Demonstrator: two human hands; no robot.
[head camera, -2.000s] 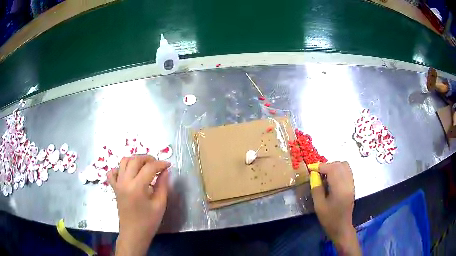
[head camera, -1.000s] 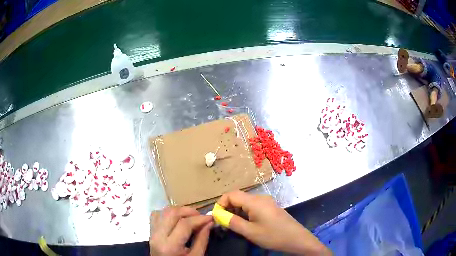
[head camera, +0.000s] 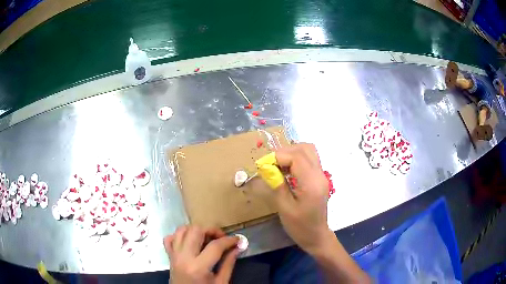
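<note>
My left hand (head camera: 201, 254) is at the table's near edge and pinches a white disc (head camera: 242, 243) with a reddish mark. My right hand (head camera: 304, 191), with yellow coverings on thumb and finger, is over the right part of the cardboard pad (head camera: 213, 194). Its fingertips are closed on a small thin stick (head camera: 252, 178), whose far end meets a white lump (head camera: 241, 178) on the cardboard. Behind this hand, the pile of red pieces (head camera: 331, 184) is mostly hidden.
Red-and-white discs lie in heaps at left (head camera: 105, 202), far left (head camera: 22, 194) and right (head camera: 385, 144). A glue bottle (head camera: 137, 65) stands by the green strip. Behind the cardboard lie a longer pale stick (head camera: 239, 90) and red bits. A doll-like figure (head camera: 471, 89) lies far right.
My left hand has gone from the left heap to the near edge with a disc. My right hand left the red pile, met my left hand, then moved up to the small stick.
</note>
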